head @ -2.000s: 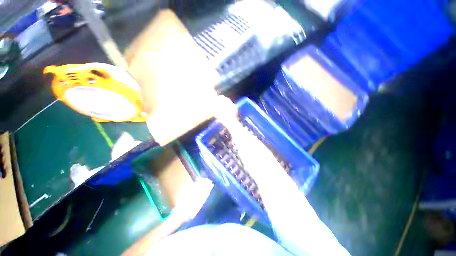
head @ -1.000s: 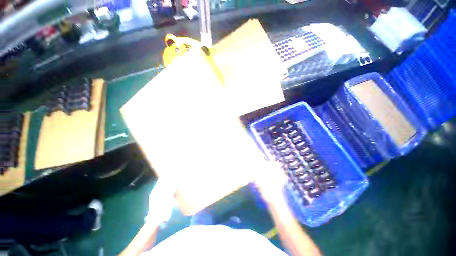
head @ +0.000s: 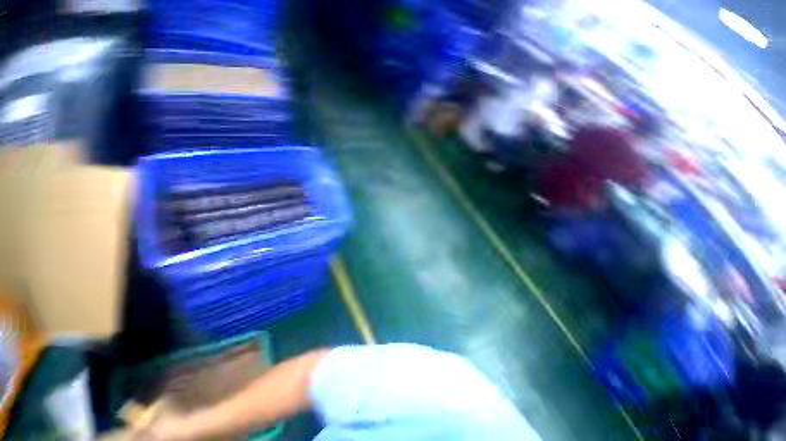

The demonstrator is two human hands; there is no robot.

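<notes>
The view is strongly blurred. My right hand (head: 159, 424) is at the lower left, bare, over the near left end of the green crate (head: 269, 344). Its fingers are blurred against something tan, and I cannot tell whether they hold it. My left hand is not in view. Tan cardboard sheets (head: 73, 250) lie at the left on the bench. The blue crate (head: 332, 202) stands right of them, with rows of dark parts (head: 246, 211) inside.
Behind the crate stand more blue crates (head: 215, 121), one with tan cardboard (head: 211, 79) on top. Green floor with yellow lines (head: 483, 224) runs to the right. People or goods, too blurred to tell, are at the upper right. An orange edge of the fan (head: 19, 362) shows at far left.
The view has swung to the right. The large pale sheet held by both hands one second ago is no longer seen in them. My left hand has left the picture.
</notes>
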